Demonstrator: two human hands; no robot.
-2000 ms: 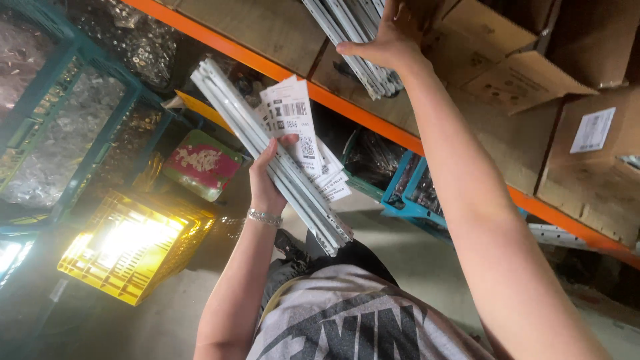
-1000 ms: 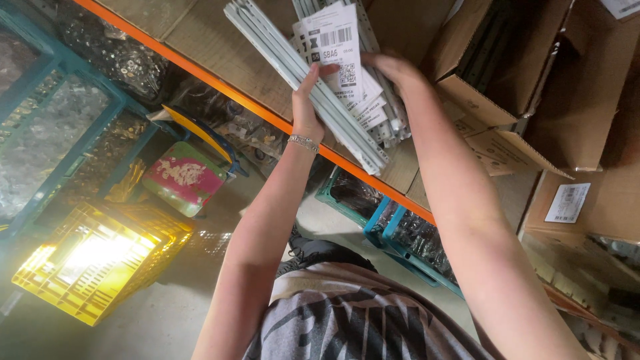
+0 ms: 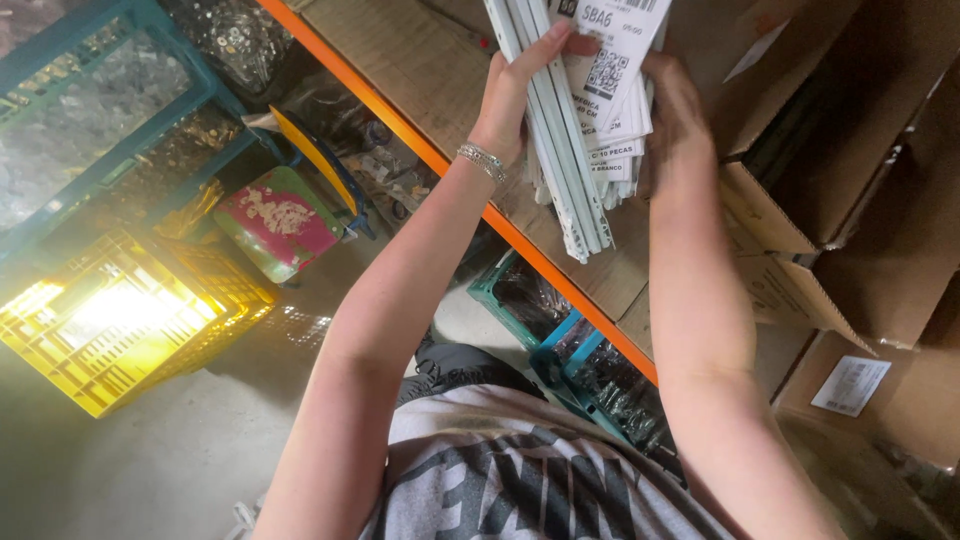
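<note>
At the top of the head view my left hand (image 3: 517, 94), with a bracelet at its wrist, is closed on several long pale metal rails (image 3: 566, 157) and the edge of a stack of printed paper labels (image 3: 611, 112). The rails lean with their lower ends toward me, and the labels lie along their right side. My right hand (image 3: 679, 101) is at the right side of the labels, beside more rails that lie under them. Its fingertips are partly hidden, so its grip does not show clearly.
A wooden shelf with an orange front beam (image 3: 525, 251) runs diagonally. Open cardboard boxes (image 3: 765, 217) stand at the right. Below the shelf are teal and blue crates (image 3: 540, 352) with bagged parts. To the left are a yellow crate (image 3: 112, 322), a small stool (image 3: 281, 225) and teal bins (image 3: 97, 180).
My left hand has carried its rails and labels from in front of the shelf to over it. My right hand, earlier on other rails farther right, is now beside the labels.
</note>
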